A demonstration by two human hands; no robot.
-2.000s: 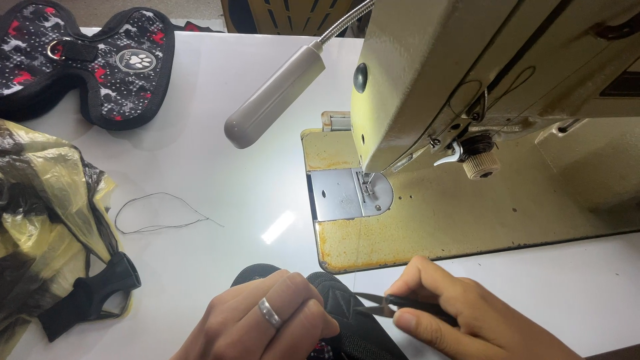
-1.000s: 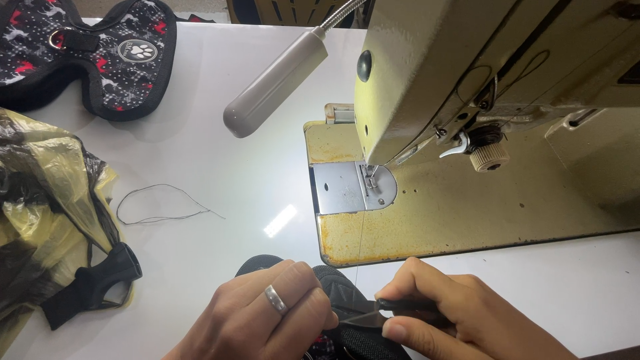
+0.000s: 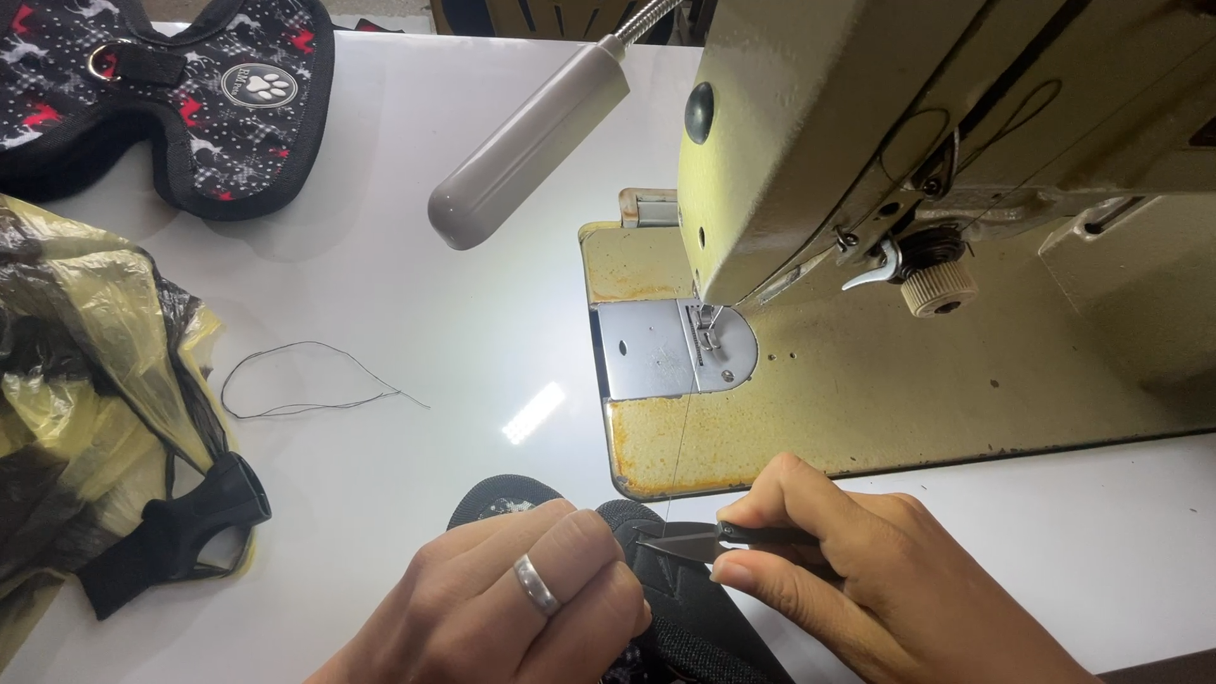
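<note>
My left hand, with a ring on one finger, grips a black fabric piece with dark edging at the bottom centre. In my right hand is a pair of thread snips, its pointed blades together over the stitched black webbing. A thin dark thread runs from beneath the presser foot of the sewing machine down to the fabric near the blade tips. My left fingertips and part of the fabric are hidden.
An industrial sewing machine fills the right side. A grey lamp hangs over the white table. At left lie a patterned pet harness, a yellow and black plastic bag, a black buckle on webbing and a thread loop.
The snips' blades were apart two seconds ago and are now together at the fabric. My left hand keeps its hold on the fabric.
</note>
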